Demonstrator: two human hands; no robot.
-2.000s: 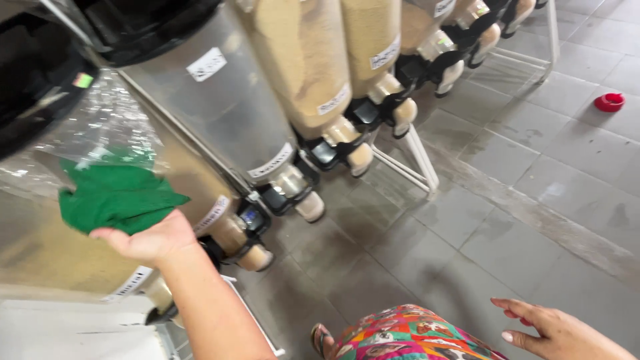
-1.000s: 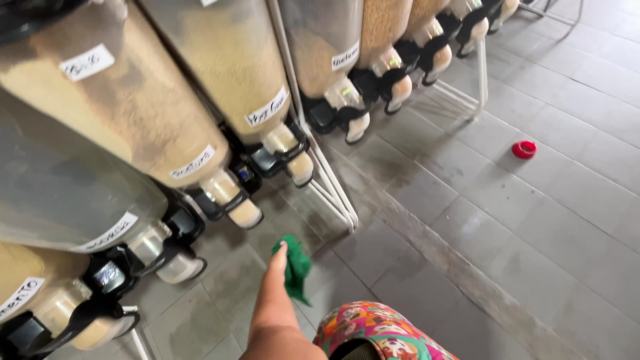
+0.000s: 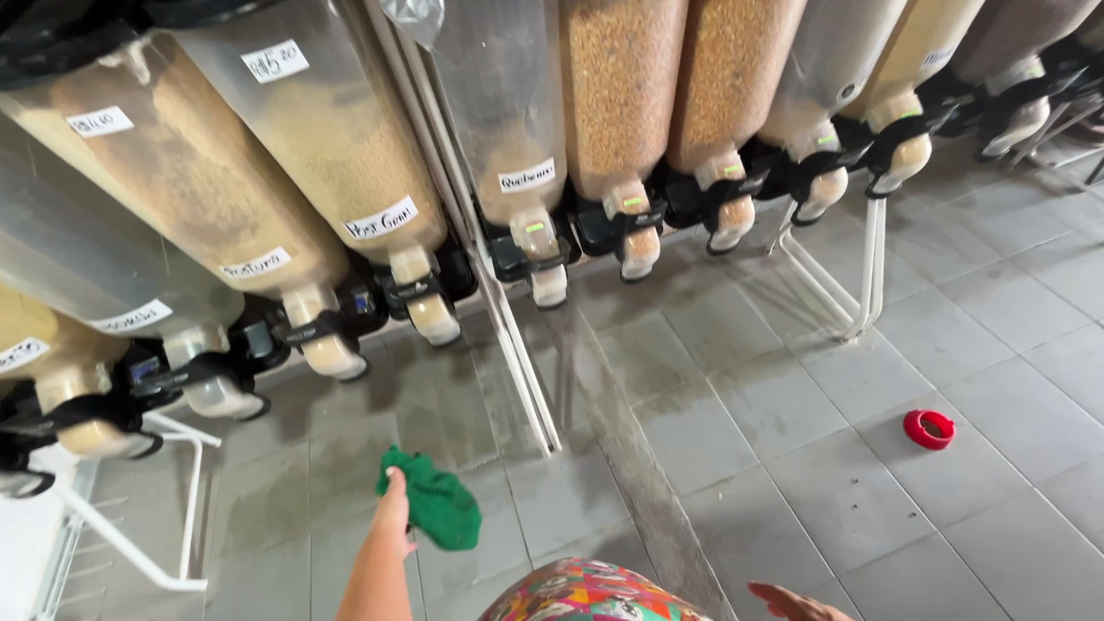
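A green cloth hangs from my left hand, gripped at its upper left edge, over the grey tiled floor and below the row of dispensers. My right hand is at the bottom edge, only partly in view, holding nothing that shows; its fingers point left. Nearest above the cloth is a clear bulk dispenser of pale meal with a black and clear spout. To its right stands a dispenser with a handwritten label, then two filled with coarse orange-brown grain.
White metal stand legs reach the floor below the dispensers, with another frame farther right and one at the left. A red pet bowl with some contents sits on the tiles. A concrete strip crosses the floor.
My left hand with the green cloth has moved from in front of a dispenser at the left to low over the floor. The view has shifted along the row.
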